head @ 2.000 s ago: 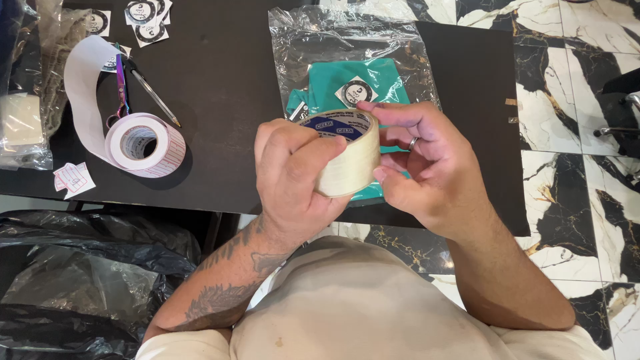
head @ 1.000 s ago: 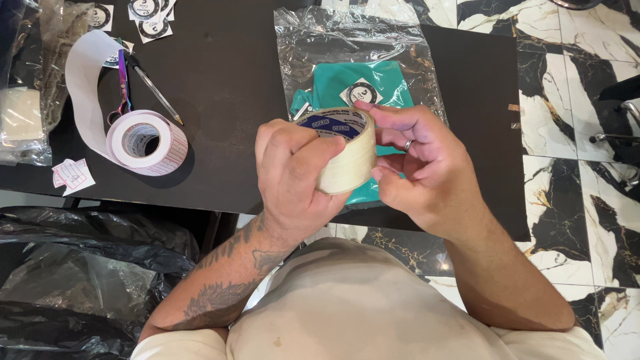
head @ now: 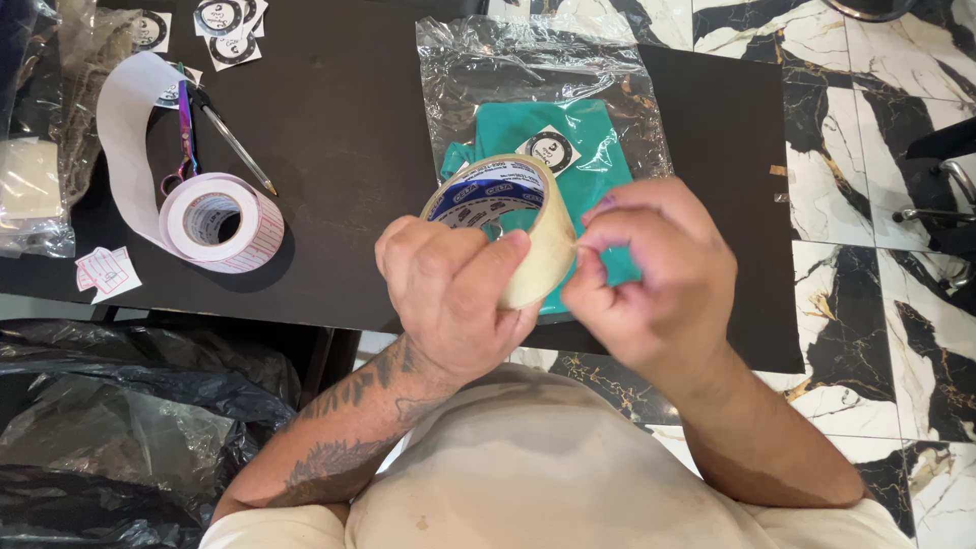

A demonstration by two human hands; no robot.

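Note:
My left hand (head: 457, 293) is closed around a wide roll of clear packing tape (head: 550, 255), its thumb on the rim and fingers over the near side. At the roll's right side, my right hand (head: 656, 278) pinches a small bit of the tape between thumb and forefinger. Below the roll lies a clear plastic bag (head: 526, 65) on the dark table, holding folded teal fabric (head: 587, 122). A white square sticker with a round black design (head: 549, 151) shows on the teal fabric; whether it is inside or on the bag, I cannot tell.
On the left stand a roll of printed labels (head: 259, 229), scissors (head: 185, 133) and a pen (head: 238, 149). Several round-design stickers (head: 232, 47) lie behind them. Plastic-wrapped items (head: 34, 183) are at the far left, a torn label (head: 110, 273) nearby. A black plastic bag (head: 252, 396) hangs below the table edge.
My right hand has closed from spread fingers to a pinch at the tape roll's side. My left hand still holds the roll.

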